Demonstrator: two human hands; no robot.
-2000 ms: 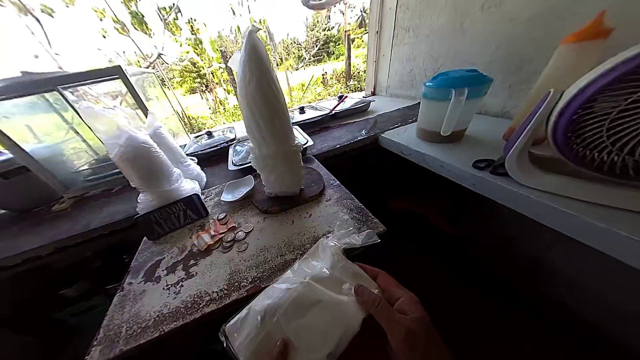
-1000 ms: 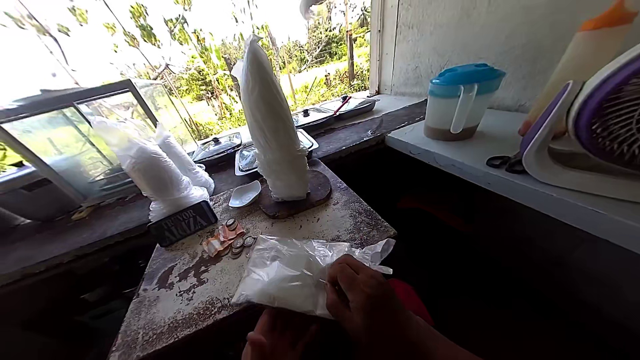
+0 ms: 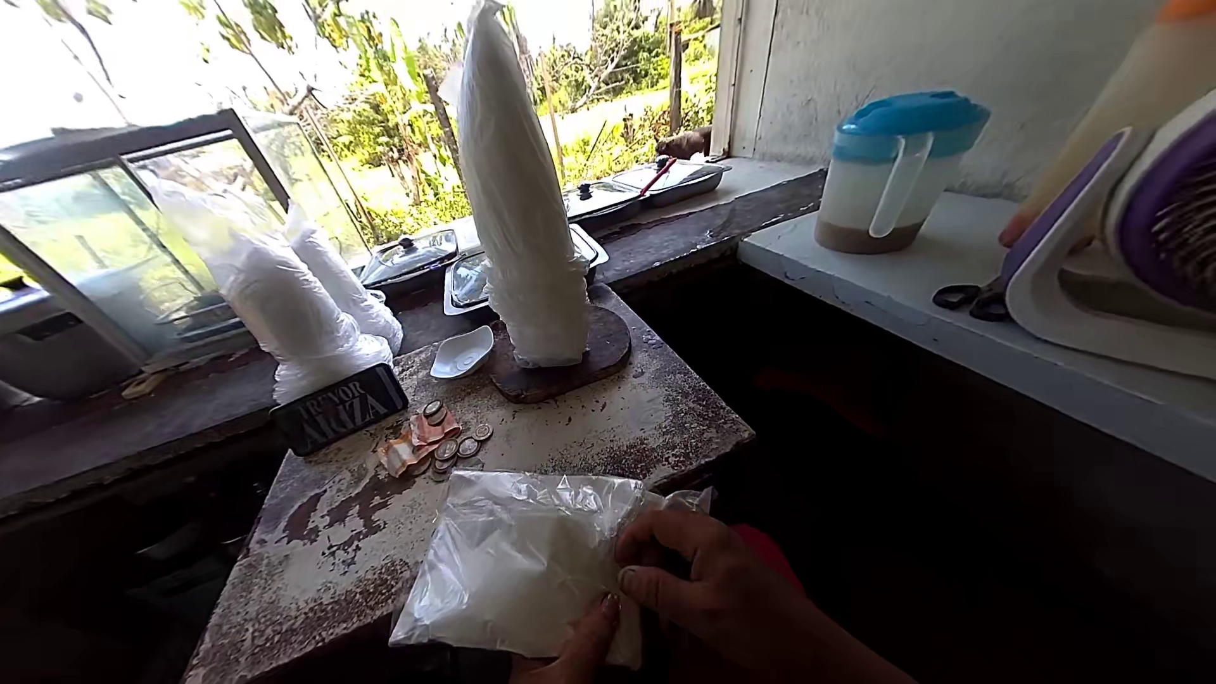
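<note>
A clear plastic bag [image 3: 518, 560] with white contents is held low over the near edge of the worn table [image 3: 665, 399]. My left hand [image 3: 579, 646] grips its bottom edge, with the thumb on top and the other fingers hidden beneath. The fingers of my right hand [image 3: 698, 570] pinch the bag's right side near its loose end. Beyond the bag lie coins [image 3: 456, 448] and crumpled orange banknotes [image 3: 418, 442]. A tall white plastic-wrapped bundle [image 3: 527, 209] stands on a dark wooden board [image 3: 608, 351], beside a small white dish [image 3: 463, 352].
White plastic bag bundles [image 3: 294, 294] and a dark sign with writing [image 3: 339, 408] stand at the table's left. Lidded trays [image 3: 408, 256] line the window ledge. On the right shelf are a blue-lidded pitcher [image 3: 874, 180], scissors [image 3: 971, 299] and a purple-and-white fan [image 3: 1054, 256].
My right hand has moved from the bag's front face to its right side over the last second. The bag has come lower and nearer in the view.
</note>
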